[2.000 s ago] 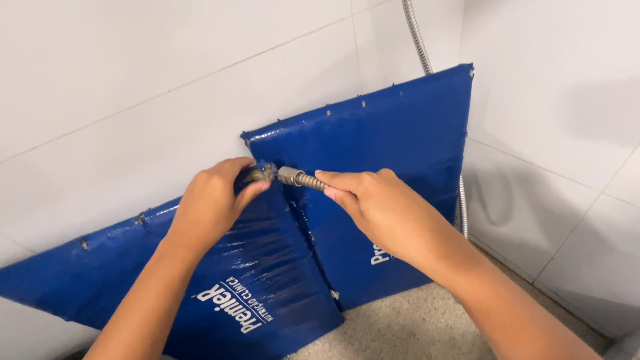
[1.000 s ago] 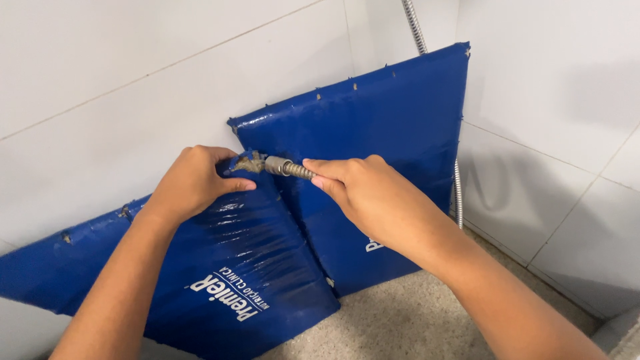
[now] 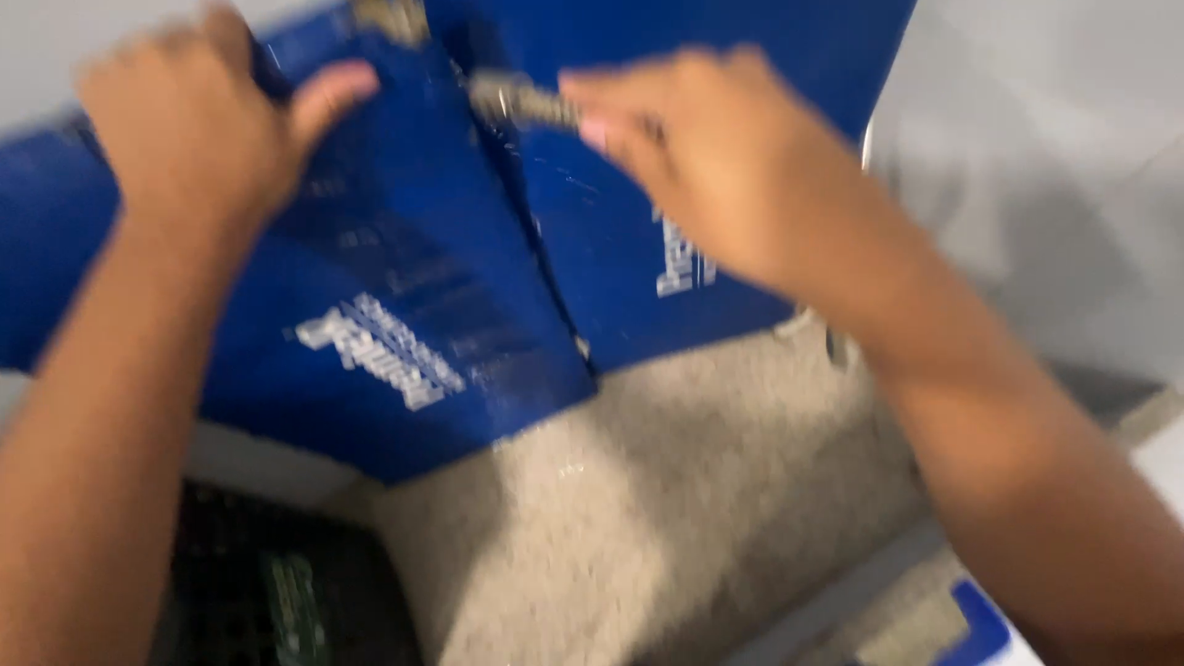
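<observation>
My left hand (image 3: 199,120) grips the top edge of the left blue vinyl panel (image 3: 370,222), its thumb stretched over the front. Between the thumb and forefinger of my right hand (image 3: 712,148) is the end of a metal flexible hose (image 3: 527,100), whose fitting points left at the dark gap between the two panels. The right blue panel (image 3: 592,250) leans behind the hose. Both panels bear white printing. A worn, brownish corner (image 3: 398,18) shows at the top of the left panel. The frame is blurred.
Below the panels lies a speckled floor (image 3: 592,536). A dark crate-like object (image 3: 287,592) is at the lower left, and a blue and white object (image 3: 985,629) at the lower right. Pale walls (image 3: 1036,185) stand behind and to the right.
The hose end has come away from the left panel's worn corner, which it met a second ago. My left hand now lies left of that corner. The view has tilted down.
</observation>
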